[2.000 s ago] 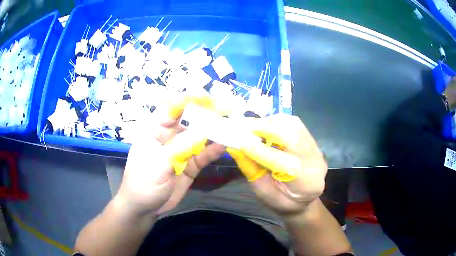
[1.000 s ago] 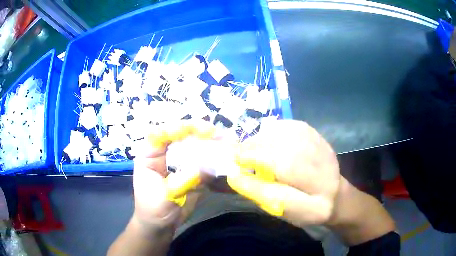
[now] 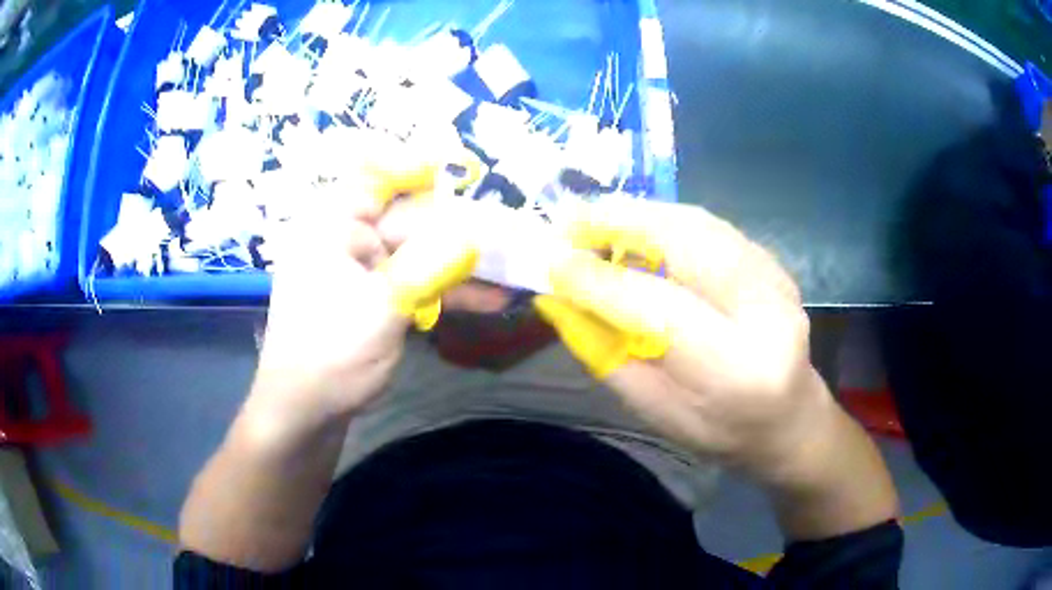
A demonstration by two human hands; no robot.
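Note:
A pale, overexposed piece (image 3: 513,248) is held between my two hands, in front of the bin's near edge. My left hand (image 3: 346,288), with yellow finger cots, grips its left end between thumb and fingers. My right hand (image 3: 692,317), also with yellow cots, grips its right end. The fingers hide both ends, and glare hides its detail. Behind the hands, a large blue tote (image 3: 185,288) holds a heap of white wired units (image 3: 502,72) with dark ends and thin leads.
A second blue tote (image 3: 72,248) with small whitish pieces stands at far left. A dark worktop (image 3: 796,150) lies right of the large tote. A person in dark clothing (image 3: 981,346) is at the right. Red stools (image 3: 46,392) stand on the grey floor at both sides.
The bins first sank, then rose in the picture as the view shifted. Both hands still hold the pale piece; the dark spot seen earlier near its left end no longer shows.

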